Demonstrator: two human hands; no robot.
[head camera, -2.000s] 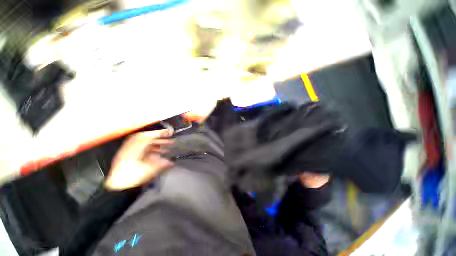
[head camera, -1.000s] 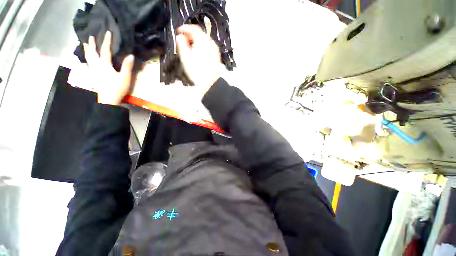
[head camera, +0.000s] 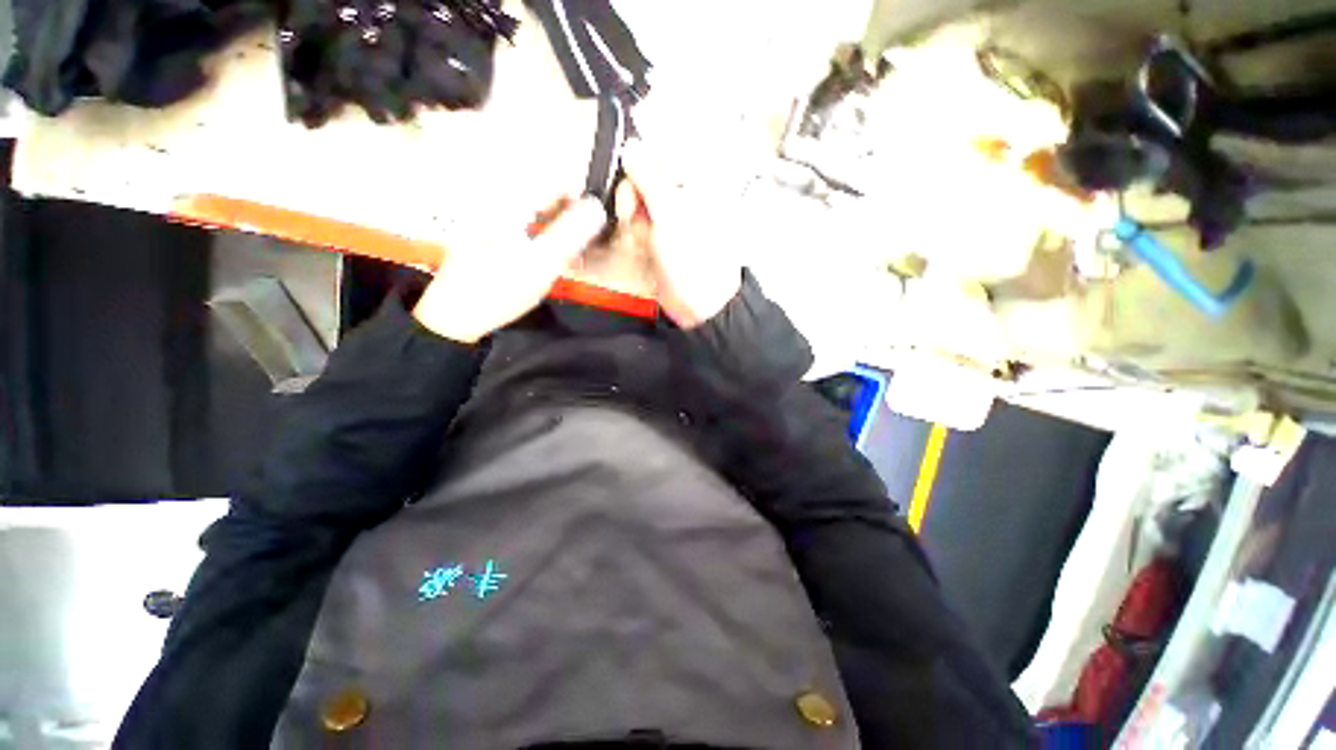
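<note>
Black zips (head camera: 604, 139) with pale lines extend up from my fingertips over the white table, near its front edge. My left hand (head camera: 513, 264) and my right hand (head camera: 667, 242) come together at their lower end, with the fingers around it. Both hands are partly washed out by glare. A pile of black zips (head camera: 388, 59) lies at the upper left. Plain black cloth (head camera: 132, 52) lies beside it at the far left. I cannot tell exactly how many zips are between my hands.
The cream sewing machine (head camera: 1245, 279) with a blue hose (head camera: 1184, 271) stands at the right. The red-orange table edge (head camera: 308, 230) runs in front of me. A blue crate edge (head camera: 867, 407) shows below the table, beside a yellow floor line (head camera: 926, 476).
My hands have left the cloth and the zip pile and come together in front of me with zips between them. The view has shifted, so the pile sits higher and further left.
</note>
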